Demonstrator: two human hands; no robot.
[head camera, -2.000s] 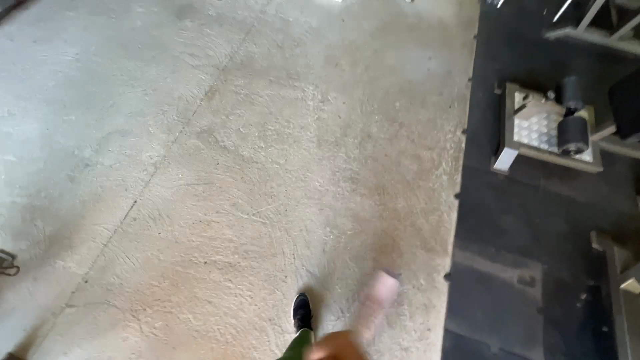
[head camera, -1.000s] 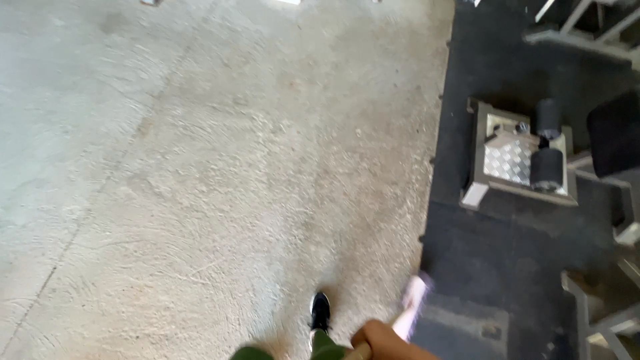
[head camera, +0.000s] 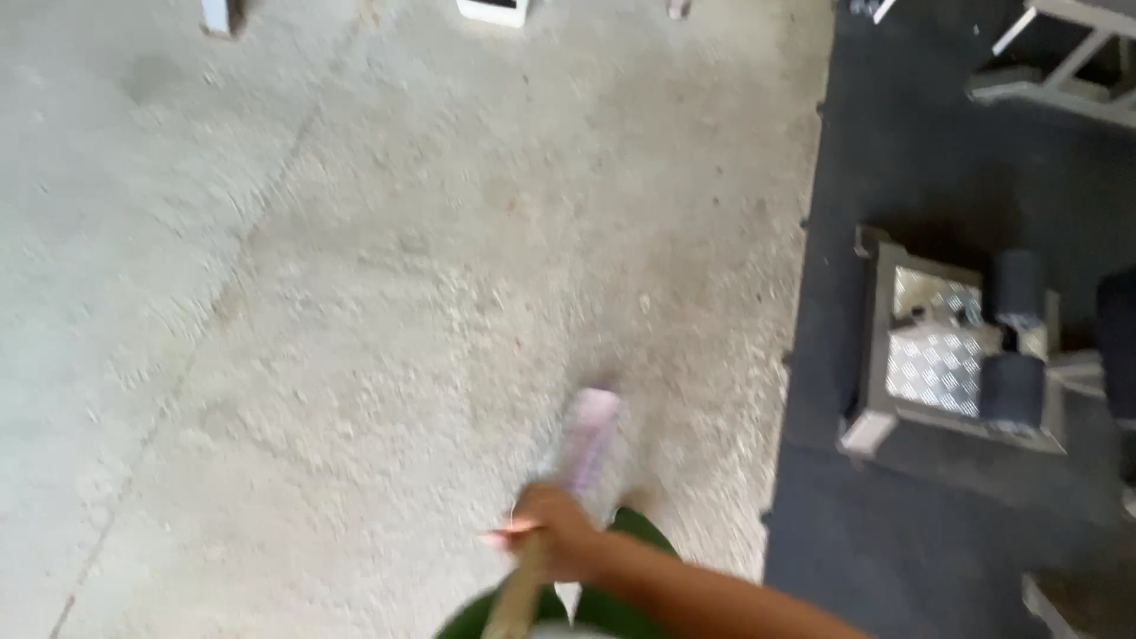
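Observation:
My right hand (head camera: 555, 528) is closed around a light wooden handle (head camera: 519, 590) at the bottom centre, with the forearm reaching in from the lower right. Beyond the hand, low over the concrete floor, is a blurred pale purple broom head (head camera: 590, 435), which seems to belong to the same handle. Green trousers (head camera: 635, 532) show on both sides of the handle. My left hand is out of the frame.
Black rubber matting (head camera: 812, 479) borders the concrete floor (head camera: 399, 311) on the right. On it stands a gym machine's metal frame (head camera: 958, 422) with a tread-plate footrest and dark foam rollers. Another metal frame (head camera: 1074, 62) is at the upper right. White objects (head camera: 497, 11) lie at the top edge.
The purple head has swung left, from beside the mat's edge onto the concrete, and my right hand has moved left with it. The view has shifted somewhat forward.

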